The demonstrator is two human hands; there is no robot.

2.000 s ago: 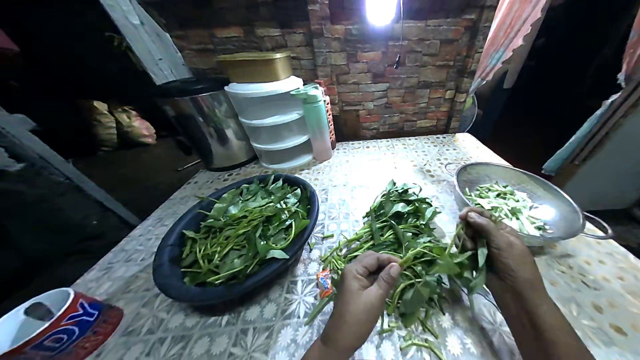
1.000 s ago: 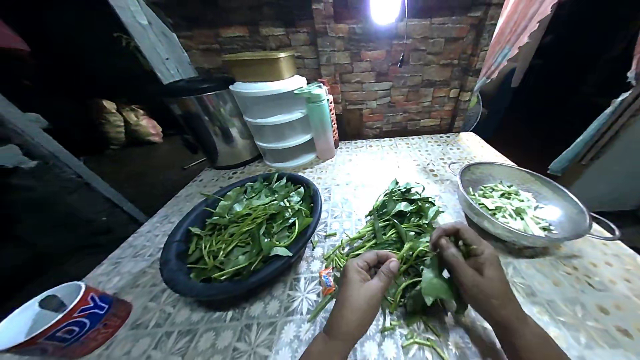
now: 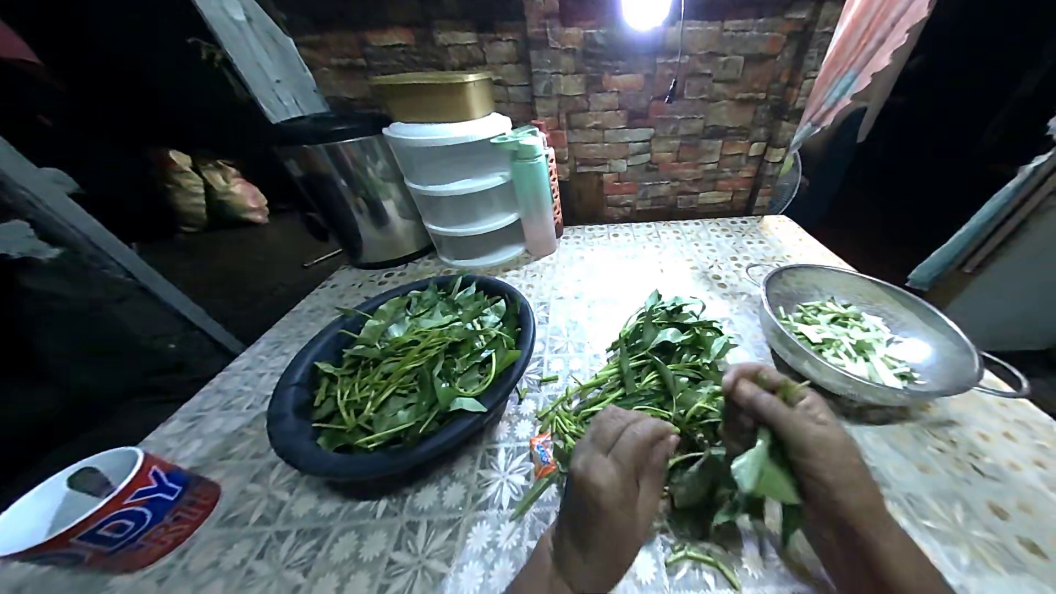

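Observation:
My right hand [image 3: 792, 437] is closed on a leafy green stem [image 3: 763, 474], its leaves hanging below the fingers. To its left, my left hand [image 3: 615, 487] has its fingers curled over the near edge of a pile of leafy greens [image 3: 660, 355]; whether it pinches a stem cannot be made out. A black basin [image 3: 285, 412] on the left holds more greens [image 3: 421, 363]. On the right stands a metal mesh strainer [image 3: 949, 342] with cut pale green pieces [image 3: 850, 338] in it. A short stem piece [image 3: 705, 565] lies on the table near the hands.
A patterned cloth [image 3: 363, 528] covers the table. A red and white container [image 3: 124, 511] stands at the near left. Behind the basin are a steel container [image 3: 355, 198], stacked clear tubs [image 3: 466, 194] under a gold box [image 3: 433, 96], and a green-pink bottle [image 3: 535, 194]. A small orange wrapper [image 3: 543, 455] lies beside the pile.
Both hands have stayed near the pile, with shifting fingers. The right hand, farther right two seconds ago, came in toward the left hand and is now somewhat apart from it again.

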